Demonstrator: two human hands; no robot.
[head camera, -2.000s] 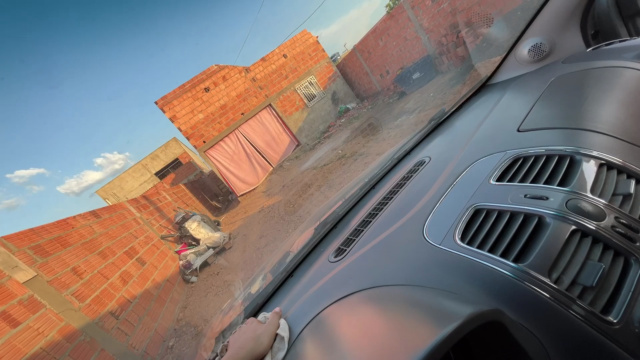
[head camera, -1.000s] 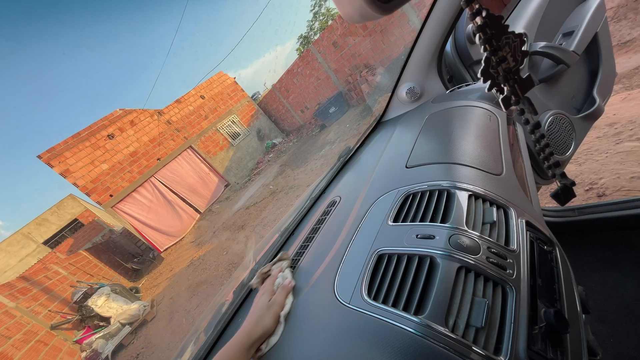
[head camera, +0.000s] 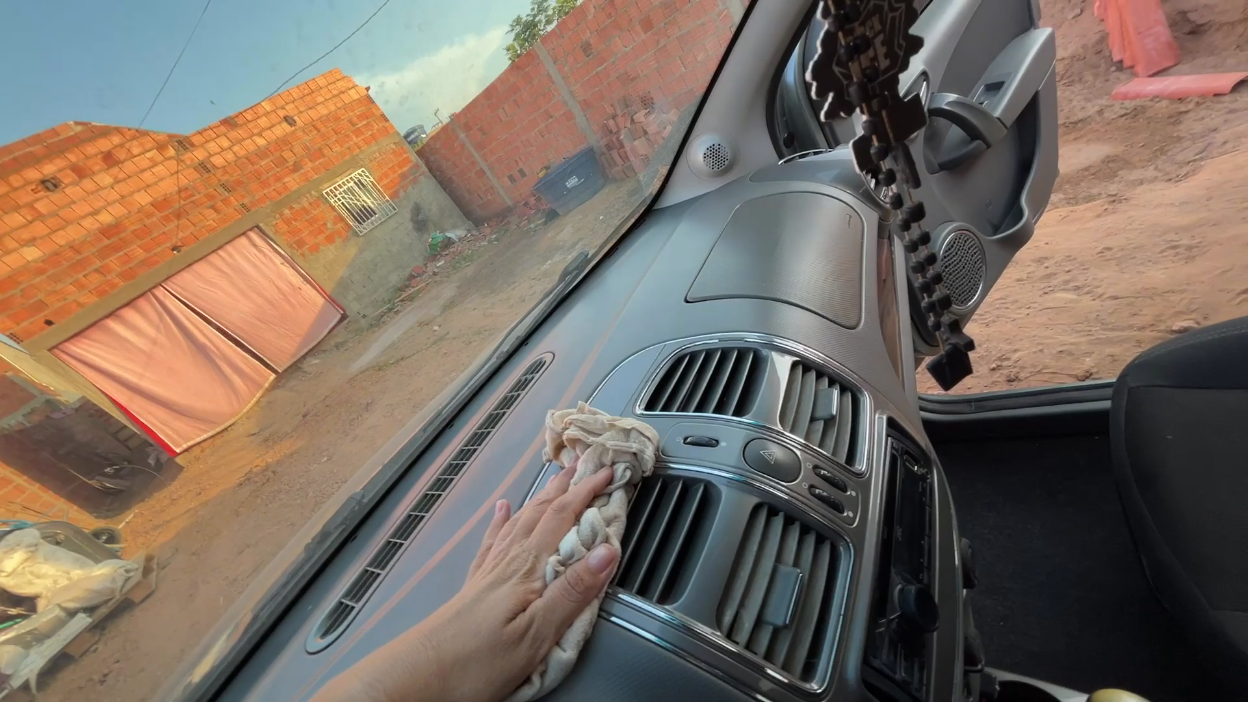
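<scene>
My left hand (head camera: 526, 575) lies palm down on a crumpled beige cloth (head camera: 604, 444), its fingers on the cloth and its thumb along the near side. The cloth rests on the grey car dashboard (head camera: 624, 283), touching the edge of the central air vents (head camera: 668, 536). To the left of the hand runs a long, narrow defroster grille (head camera: 439, 497). The hazard light button (head camera: 771, 459) sits between the vent pairs, right of the cloth. My right hand is out of view.
A dark beaded ornament (head camera: 902, 195) hangs in front of the open passenger door (head camera: 994, 146). The windshield slopes along the left. A car radio (head camera: 902, 556) is right of the vents, and a black seat (head camera: 1185, 468) stands at the far right.
My left hand and the cloth have moved from beside the defroster grille, near the windshield, across to the central vents. The view has shifted toward the passenger side.
</scene>
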